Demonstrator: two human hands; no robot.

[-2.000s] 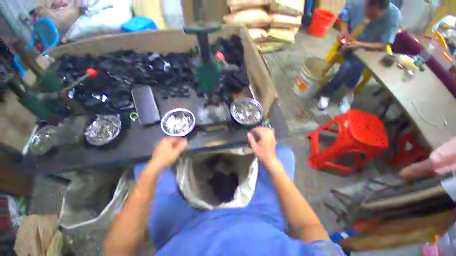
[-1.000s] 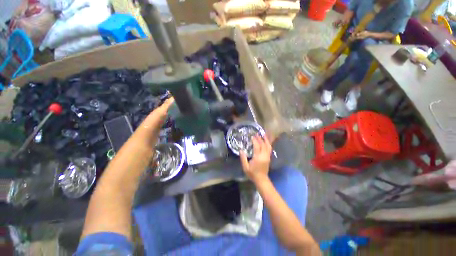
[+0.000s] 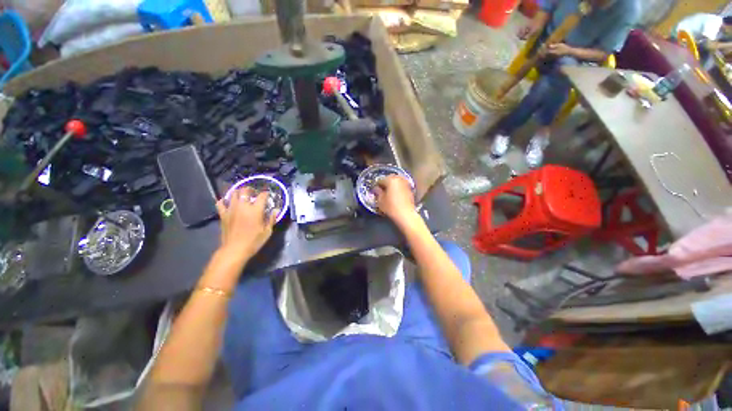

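The dark green hand press (image 3: 309, 132) stands upright in front of me, with a red ball knob (image 3: 331, 85) on its lever. A metal fixture (image 3: 323, 202) sits at its base between two round bowls of small shiny metal parts. My left hand (image 3: 246, 224) is at the left bowl (image 3: 281, 201), its fingers over the parts. My right hand (image 3: 393, 197) has its fingertips in the right bowl (image 3: 371, 173). Whether either hand holds a part is hidden by the fingers. Black plastic parts (image 3: 201, 104) are heaped behind the press.
A phone (image 3: 188, 186) and a green ring lie left of the left bowl. Another bowl (image 3: 112, 241) is further left. An open sack (image 3: 384, 290) is between my knees. A raised surround (image 3: 405, 112) edges the bench. Right are a red stool (image 3: 562, 201), a bucket and a seated person.
My left hand has come back from behind the press to the left bowl. My right hand stays at the right bowl, fingers now drawn together. The view has shifted slightly.
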